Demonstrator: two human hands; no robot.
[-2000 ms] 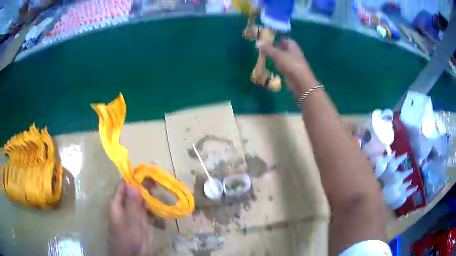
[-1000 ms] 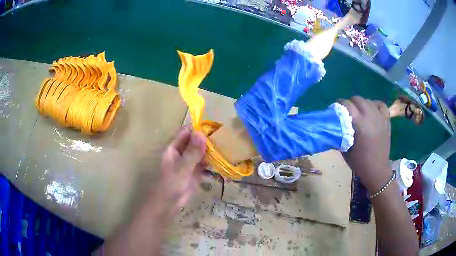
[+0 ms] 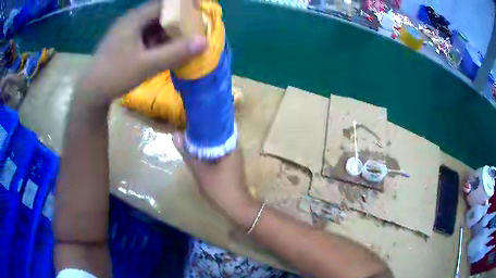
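The blue-shorts figure legs [image 3: 209, 103] are held up in the air, waist end up, with a white ragged cuff below. A yellow sash [image 3: 209, 51] is around the waist, and the tan waist peg [image 3: 173, 16] sticks out above it. My left hand [image 3: 128, 57] grips the sash at the waist, its thumb on the yellow near the peg. My right hand [image 3: 217, 176] holds the legs just below the cuff; its fingers are mostly hidden. The sash's tail cannot be made out.
A row of yellow sashes [image 3: 155, 100] lies behind the figure. Cardboard sheets [image 3: 296, 127] carry a glue cup [image 3: 374, 170], a small white cup [image 3: 354, 166] and pale sticks. A black phone [image 3: 446, 200] and white bottles [image 3: 481, 212] are at the right. Blue crates [image 3: 24, 190] are at the left.
The figure legs have swung left and upright, waist up. The sash, earlier held apart in my left hand, is now around the waist. The view has turned left.
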